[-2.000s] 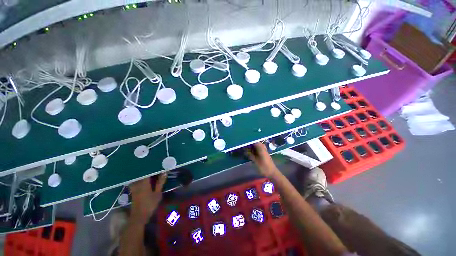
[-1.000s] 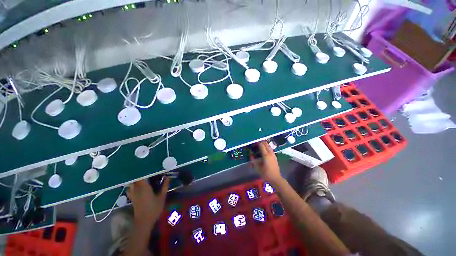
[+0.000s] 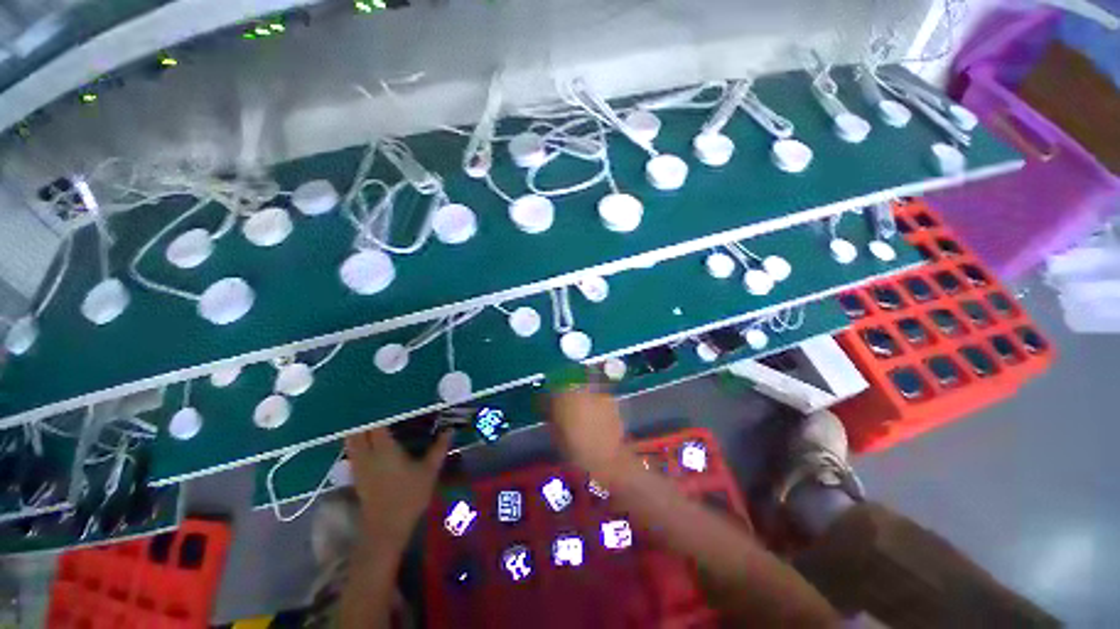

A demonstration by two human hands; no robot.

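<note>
A turnover tray [image 3: 528, 600] with red-orange walls stands low before me, several of its watches [image 3: 567, 549] lit white-blue. My left hand [image 3: 396, 473] is at the lowest shelf's front edge, with a dark piece between thumb and fingers; its grip is unclear. A round watch with a lit blue-white screen [image 3: 490, 424] lies just right of it. My right hand [image 3: 587, 424] is blurred over the lowest shelf, its fingertips indistinct; its forearm covers part of the tray. Dark watches [image 3: 657, 358] lie on this shelf farther right.
Green shelves [image 3: 467, 277] hold white charging pucks [image 3: 620, 211] and looped cables. Stacked red-orange trays [image 3: 946, 393] with dark watches stand right, beside a white box [image 3: 811, 371] and my foot. A side tray [image 3: 129, 578] is lower left, a purple bin [image 3: 1001, 221] upper right.
The view has shifted, moving the scene rightward. My right hand has moved left along the lowest shelf, uncovering dark watches. The round piece beside my left hand now shows a lit screen.
</note>
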